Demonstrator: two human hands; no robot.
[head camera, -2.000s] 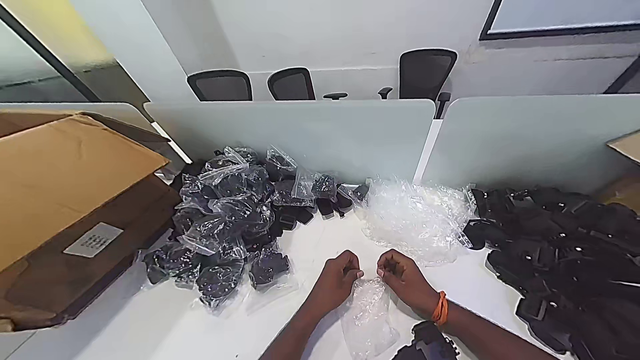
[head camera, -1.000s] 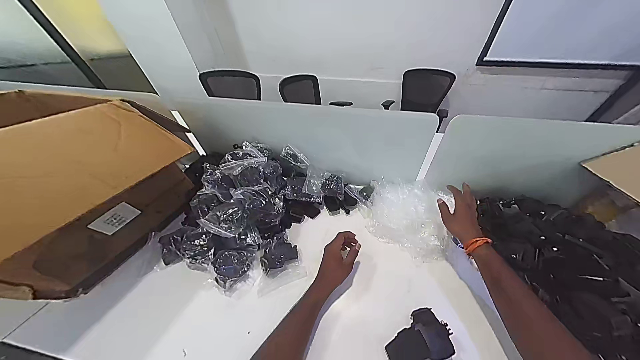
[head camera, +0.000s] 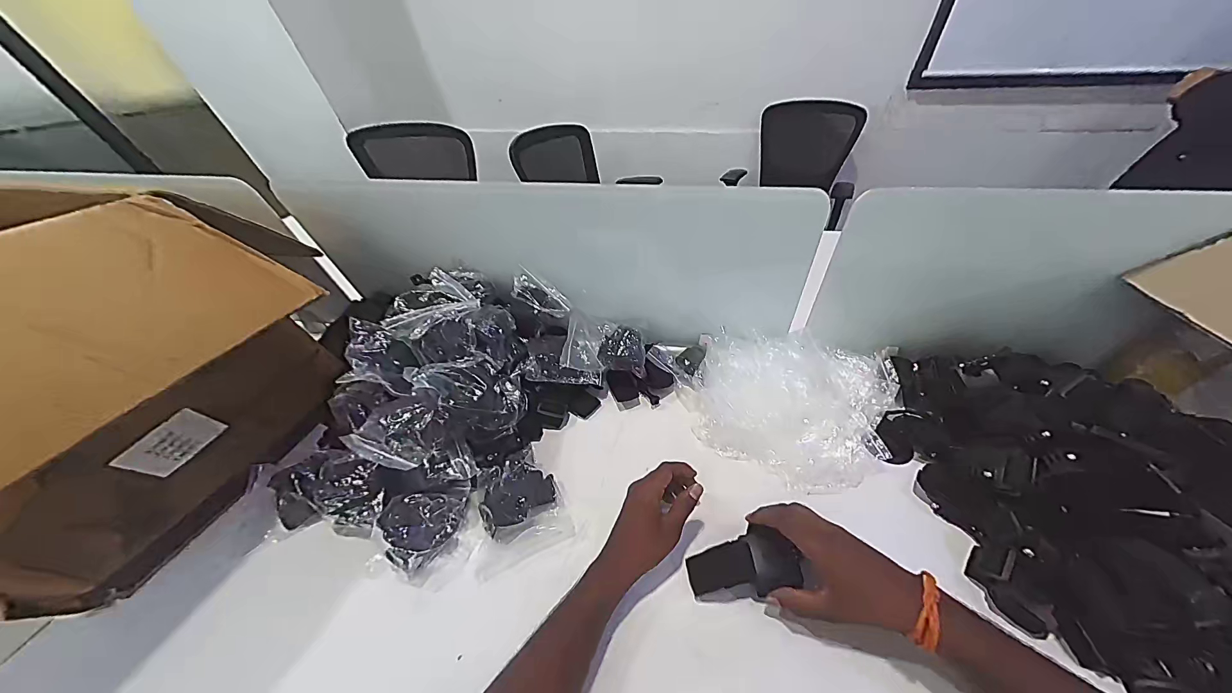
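My right hand (head camera: 837, 568), with an orange band at its wrist, grips a black buckle-like plastic part with a strap-like flat end (head camera: 741, 566) just above the white table (head camera: 539, 616). To its left, my left hand (head camera: 666, 505) is loosely curled, its thumb and fingertips a little apart, with nothing visible between them. Beyond both hands lies a heap of clear plastic bags (head camera: 794, 409). Similar black parts in clear bags (head camera: 452, 385) are piled at the left. A large heap of loose black parts (head camera: 1088, 491) covers the right side.
An open cardboard box (head camera: 144, 318) with a label bearing writing stands at the left edge. Frosted partition panels (head camera: 577, 241) run along the table's back, with several mesh chairs (head camera: 813, 140) behind them. Part of another cardboard box (head camera: 1193, 284) shows at the right edge.
Two seconds ago both hands were at a clear bag. One second ago my right hand was open beside the bag heap; it has moved nearer and taken hold of a black part.
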